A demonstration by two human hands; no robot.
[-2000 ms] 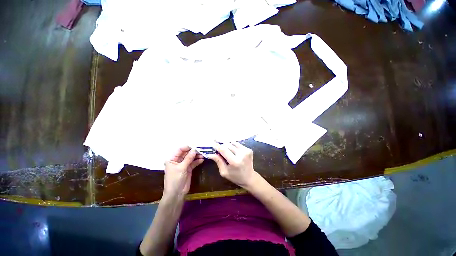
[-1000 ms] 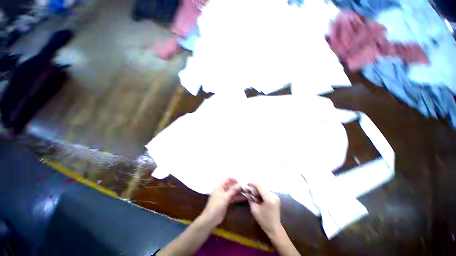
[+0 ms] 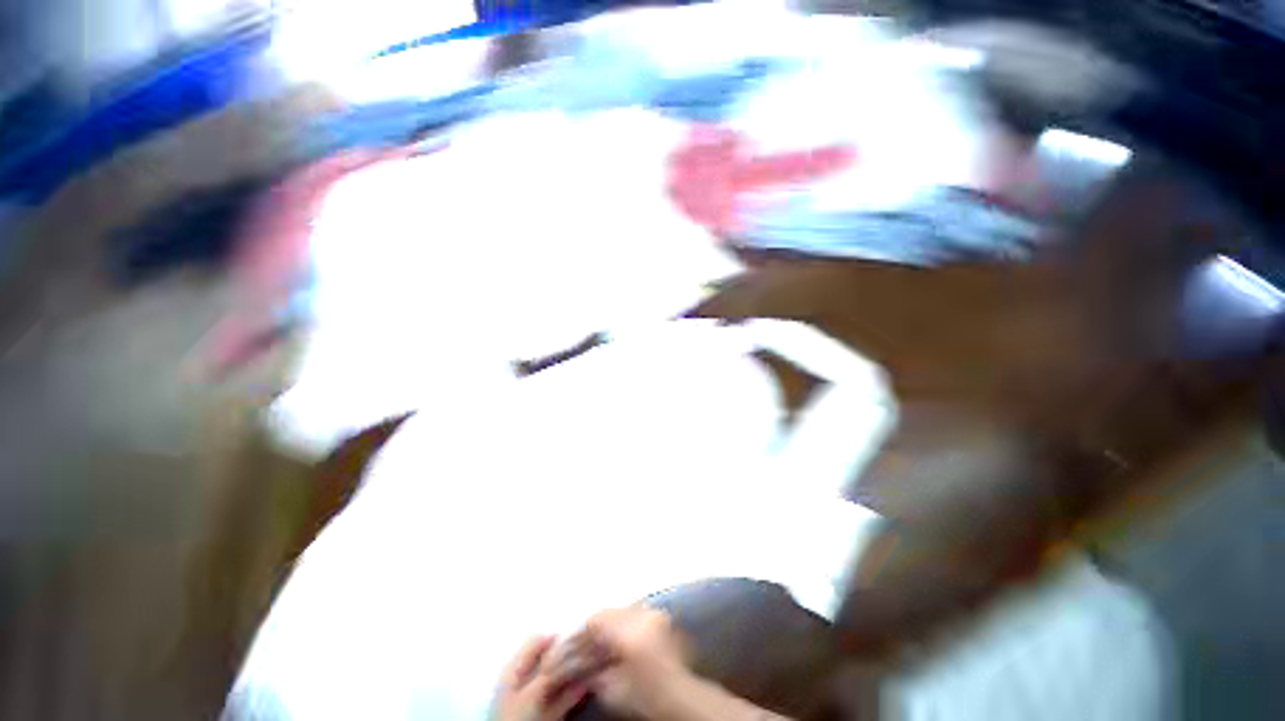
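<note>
A bright white garment [image 3: 522, 493] lies spread before me, overexposed, with a white tie belt [image 3: 850, 411] bent in a loop at its right. My left hand [image 3: 533, 685] is at the bottom edge of the picture, partly cut off, with its fingers closed at the garment's near edge. My right hand [image 3: 637, 665] is beside it, fingertips close to the left ones and curled round small dark thread snips, which are only a blur now. The view is strongly blurred, so the fingertips and the exact pinch are unclear.
More white garments [image 3: 493, 240] lie beyond. Dusty-red [image 3: 719, 176] and blue-grey garments [image 3: 888, 235] lie at the far side. A dark heap [image 3: 183, 233] is at far left. A white bundle [image 3: 1043, 655] is below the table's yellow-taped edge [image 3: 1127, 493] at right.
The view has swung up and turned, showing more of the far side. Both hands now sit lower in the picture, still close together at the garment's near edge.
</note>
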